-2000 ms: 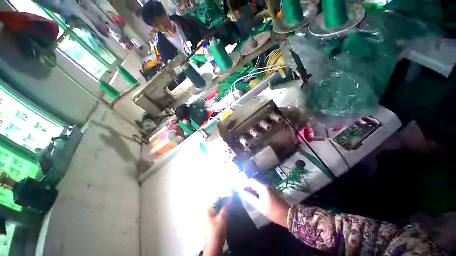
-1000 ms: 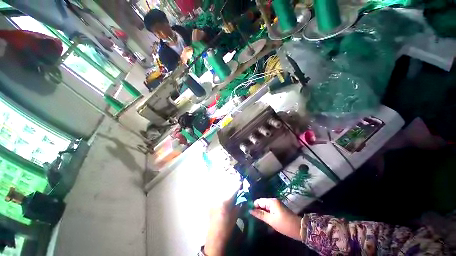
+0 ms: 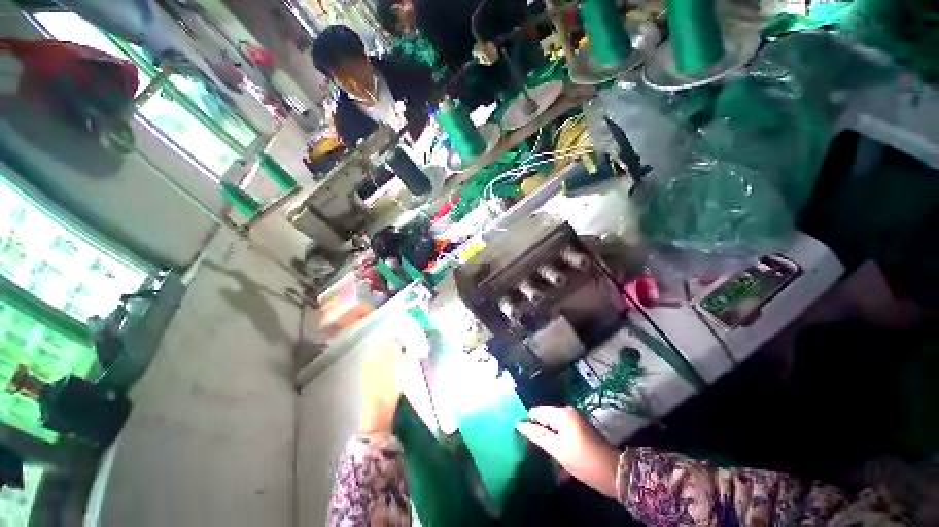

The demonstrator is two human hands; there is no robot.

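Note:
A green fabric piece [image 3: 496, 445] runs from the needle area down toward me, its far end washed out by the lamp glare. My right hand [image 3: 561, 434] pinches its right edge between thumb and fingers. My left hand [image 3: 383, 386] lies further left on the white table [image 3: 340, 412], beside more green cloth [image 3: 430, 468]; glare hides its fingertips, so its grip cannot be told. The overlock machine [image 3: 541, 293] with its row of dials stands just beyond, and its needle area is lost in glare.
Green thread trimmings [image 3: 618, 386] lie by the machine head. A red-pink ring [image 3: 646, 291] and a dark card or phone [image 3: 749, 291] are to its right. A crinkled plastic bag [image 3: 721, 196] and green thread cones [image 3: 695, 36] stand behind. A person [image 3: 360, 88] sits at another machine.
My left hand has moved left and forward, away from my right hand. The green piece now shows spread out between them. My right hand stays near the same place.

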